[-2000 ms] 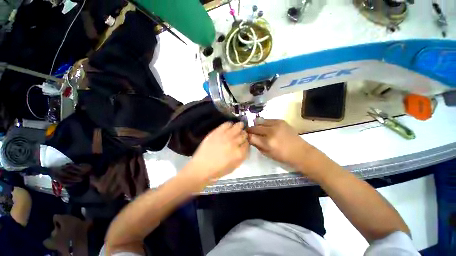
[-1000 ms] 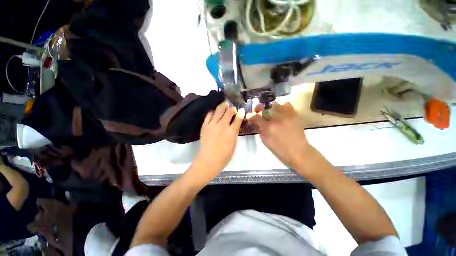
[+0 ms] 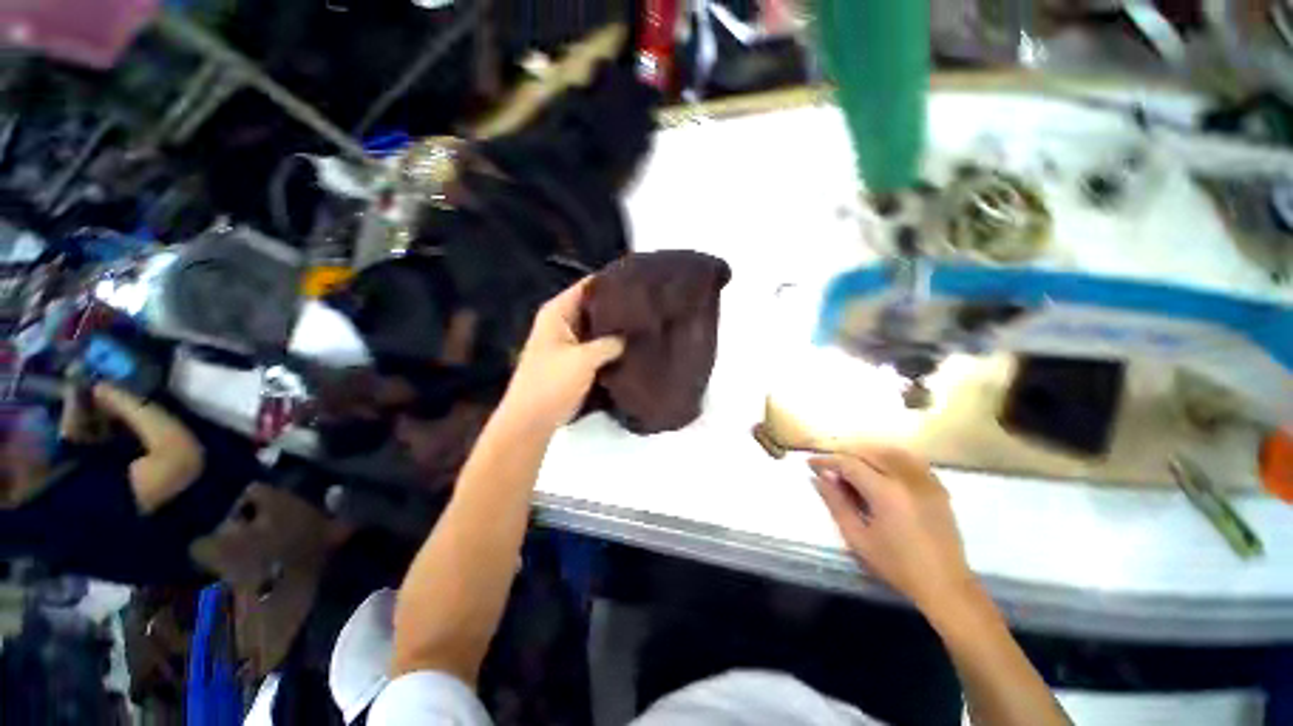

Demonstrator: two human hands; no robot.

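My left hand (image 3: 564, 355) grips a dark brown cloth piece (image 3: 659, 341) between thumb and fingers and holds it up over the white table, left of the machine. My right hand (image 3: 886, 514) is over the table just in front of the machine bed, its fingers curled; blur hides whether anything is between them. The sewing machine head (image 3: 1021, 329) has a blue band, with its lit needle area (image 3: 915, 383) above the beige bed. A small brown thing (image 3: 769, 440) lies at the bed's left corner.
A black phone (image 3: 1064, 401), green-handled snips (image 3: 1217, 508) and an orange object (image 3: 1278, 464) are on the right. A dish with cord (image 3: 995, 216) and a green object (image 3: 882, 92) are behind. Dark cloth (image 3: 525, 213) is heaped left. Another person's arm (image 3: 159, 440) shows far left.
The view has swung left. My hands have come apart and away from the needle. My left hand has moved left with the brown cloth; my right hand has drawn back towards the table's front.
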